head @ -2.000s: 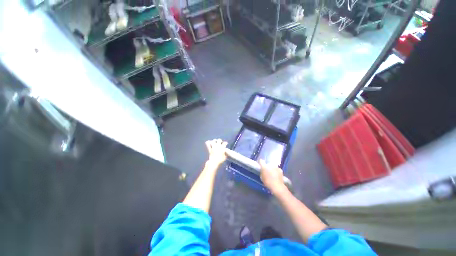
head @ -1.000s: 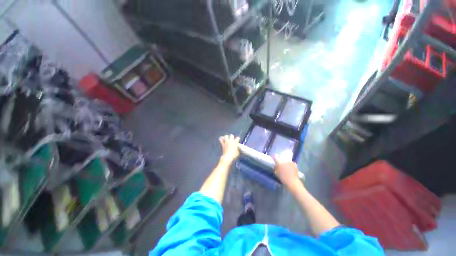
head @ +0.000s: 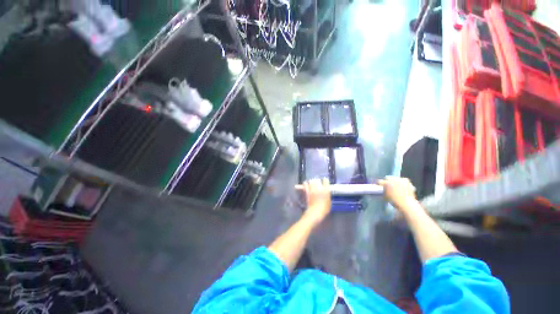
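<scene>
My left hand (head: 317,194) and my right hand (head: 398,191) are closed on the pale trolley push handle (head: 356,189), one near each end. In front of the handle, black device trays (head: 355,140) stand in two stacks on the hand cart, whose blue base (head: 347,206) shows below the handle. The far stack looks higher than the near one. Each top tray holds two tablets side by side, such as a glossy one (head: 339,118) in the far stack. The handle partly covers the near tray.
A charging rack (head: 228,101) with dark slabs and pale plugs stands close on the left. Red trays (head: 484,138) fill shelves on the right. White cables (head: 282,27) hang from a rack ahead. A red item (head: 52,224) and more cables are at lower left.
The view has turned and moved forward into the aisle. The cart now points straight ahead beside the rack. My right hand has shifted outward to the handle's right end.
</scene>
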